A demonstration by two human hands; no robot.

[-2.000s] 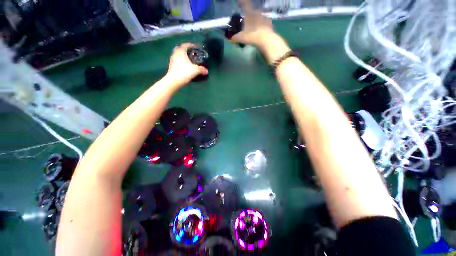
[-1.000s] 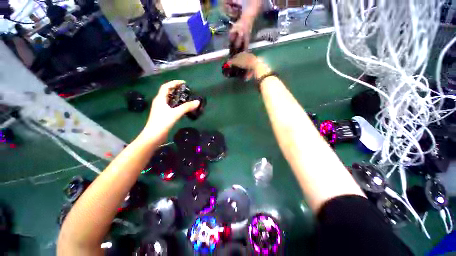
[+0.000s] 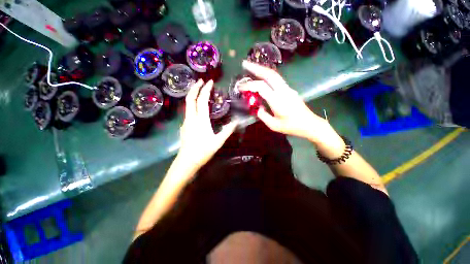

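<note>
My left hand (image 3: 198, 129) is around a round black LED unit (image 3: 219, 103) with a clear, unlit face, at the bench's front edge. My right hand (image 3: 283, 108) is around another unit (image 3: 251, 99) that glows red, just right of it. The two units are close together; blur hides whether they touch. Behind them stand a unit lit blue (image 3: 149, 64), a unit lit magenta (image 3: 203, 56) and several unlit units with clear faces (image 3: 178, 80).
More units cluster at left, by a white cable (image 3: 50, 56). Dark face-down units (image 3: 172, 37) lie behind. A clear bottle (image 3: 204, 16) stands mid-bench. Units and white cables (image 3: 340, 26) are at back right. Blue stools (image 3: 386, 111) stand beyond the green bench edge.
Both hands have come back from the far side of the bench to its front edge. The view has tilted down towards my body. The other person's hand is out of view.
</note>
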